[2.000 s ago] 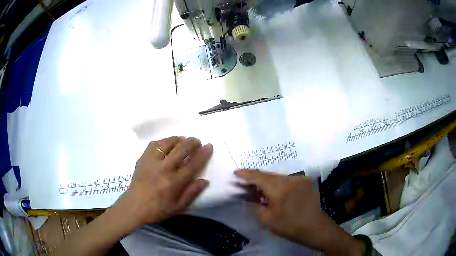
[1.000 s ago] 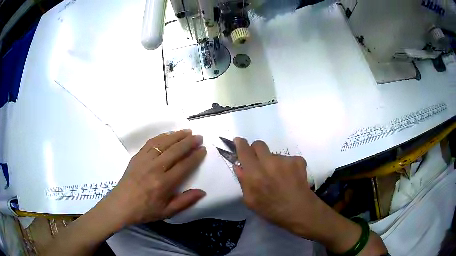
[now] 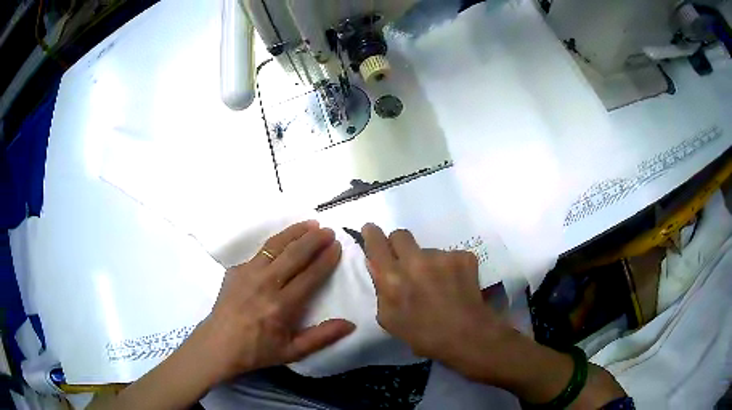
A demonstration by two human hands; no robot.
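Observation:
A white fabric piece [image 3: 341, 292] lies on the glossy white table at its near edge and hangs toward the lap. It blends with the table. My left hand [image 3: 277, 300] lies flat on the cloth, palm down, fingers slightly apart, gripping nothing. My right hand [image 3: 425, 300] is closed around dark thread snips [image 3: 354, 235]. Their tips point up and left, close to my left fingertips, over the cloth. The blades look together; the rest is hidden in my hand. Whether they touch the cloth cannot be told.
The needle and presser foot [image 3: 335, 100] stand above the round plate beyond my hands. A white rounded tube [image 3: 237, 64] is left of them. A second white cloth [image 3: 502, 136] lies to the right. A ruler scale [image 3: 642, 176] is near the right edge. Blue cloth [image 3: 28, 164] is far left.
The snips came into clear view with blades apart, and now the blades look together. My right hand has moved up and left toward my left fingertips. My left hand stays flat on the cloth.

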